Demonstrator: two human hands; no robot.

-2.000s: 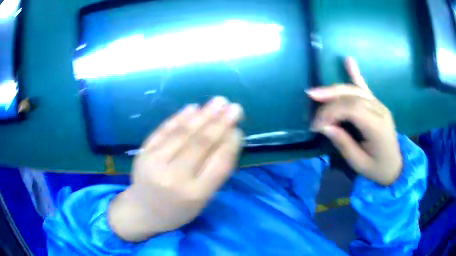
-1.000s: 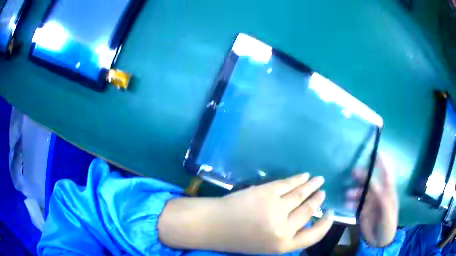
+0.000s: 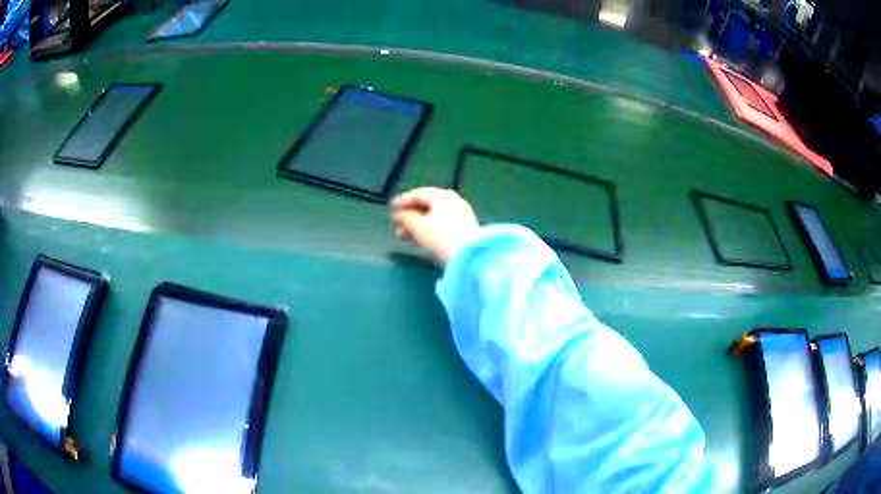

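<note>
My right hand (image 3: 435, 222) reaches out over the green surface, its fingers pointing left and slightly curled, a little blurred. No held object shows in it. A dark-bordered panel (image 3: 357, 145) lies just beyond and left of the fingertips, flat, with a small orange tab at its far left corner. A thin black open frame (image 3: 541, 167) lies right of the hand. My hand and blue sleeve hide its near left part. My left hand is out of the picture.
Bright panels (image 3: 198, 386) lie near left, with another (image 3: 53, 338) beside them. More panels (image 3: 787, 396) stand in a row at near right. Beyond are a small panel (image 3: 106, 125), another open frame (image 3: 731, 200), a narrow panel (image 3: 818, 241) and a red frame-shaped object (image 3: 763, 106).
The view has swung up and outward. The glass panel that was at both hands is no longer identifiable among those lying about. My left hand has left the picture; my right arm is now extended.
</note>
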